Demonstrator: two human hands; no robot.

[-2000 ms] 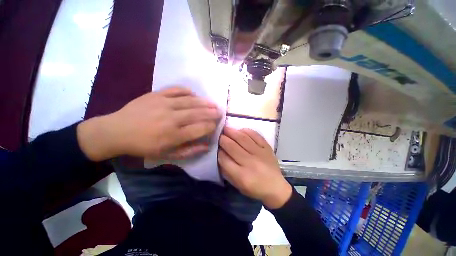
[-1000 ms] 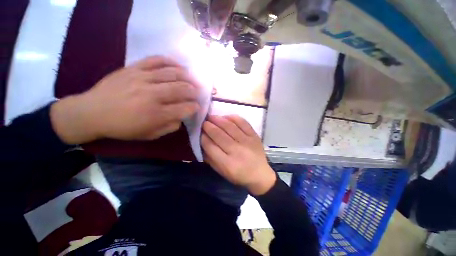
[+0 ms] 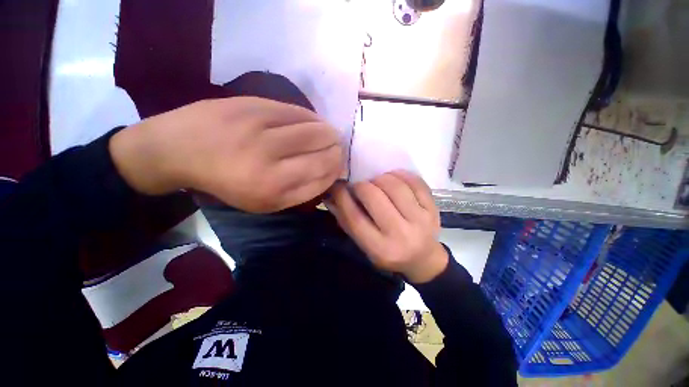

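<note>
A white-faced fabric piece (image 3: 283, 45) lies on the maroon panel (image 3: 162, 64) left of the sewing area, with a maroon curved part showing beside my left hand. My left hand (image 3: 249, 151) is bare, lies over the fabric near the table's front edge, and its fingers are bent together on the fabric's edge. My right hand (image 3: 389, 219) is beside it, fingertips closed at the same edge, close to my left fingertips. The fabric between the fingers is mostly hidden. The needle is not in view; part of a round metal fitting (image 3: 407, 10) shows at the top.
A stack of white rectangular pieces (image 3: 532, 91) with dark edges lies right of the bed cover (image 3: 423, 53). Lint dots the table (image 3: 616, 162) at right. Blue plastic crates (image 3: 559, 302) stand below the table edge. Maroon and white fabric (image 3: 200, 276) hangs low at left.
The view has shifted down, so the machine head has mostly left the picture. Both hands are now nearer the table's front edge, and the fabric's near edge is folded under my left hand.
</note>
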